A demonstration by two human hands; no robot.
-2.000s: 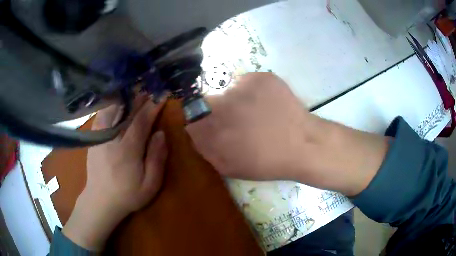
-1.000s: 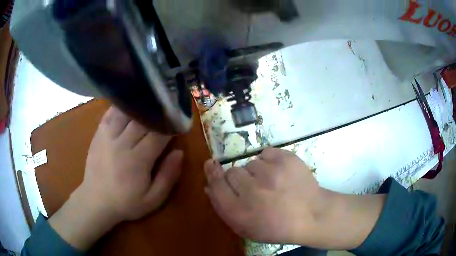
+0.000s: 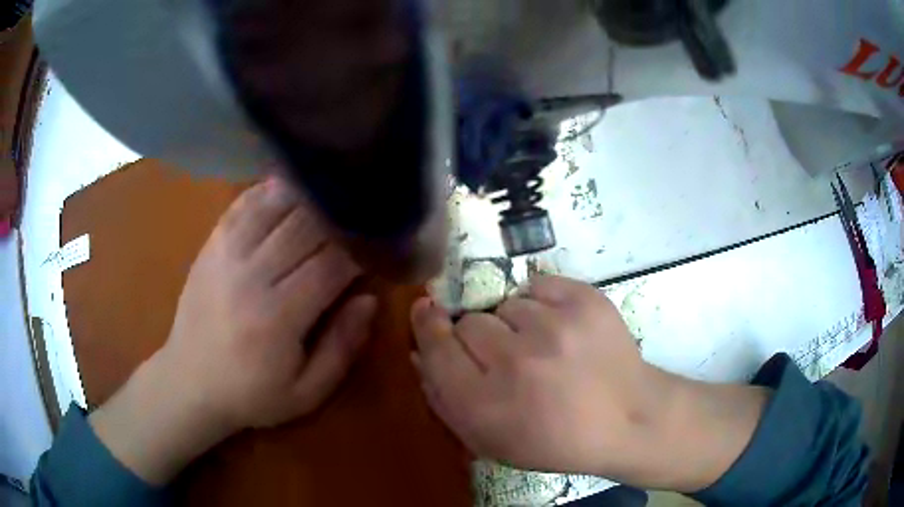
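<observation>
The orange-brown leather panel (image 3: 129, 257) lies flat on the white machine table, with a small white tag near its left edge. My left hand (image 3: 268, 307) rests flat on the panel, its fingertips near the machine head. My right hand (image 3: 535, 376) lies at the panel's right edge, fingers curled, thumb side near the edge; its fingertips are partly hidden, so I cannot tell if it pinches the edge. The sewing machine head (image 3: 327, 119) is blurred and hides the needle area.
A spring and knob part (image 3: 525, 218) hangs right of the head. The white table (image 3: 674, 188) has a seam across it and a printed ruler along the front. Dark blades with red wrapping (image 3: 869, 287) lie at the right end. Red lettering shows on the machine body.
My right hand has come down from beside the needle area to the panel's right edge. My left hand stays on the panel. The view has shifted, and the head now covers the needle area.
</observation>
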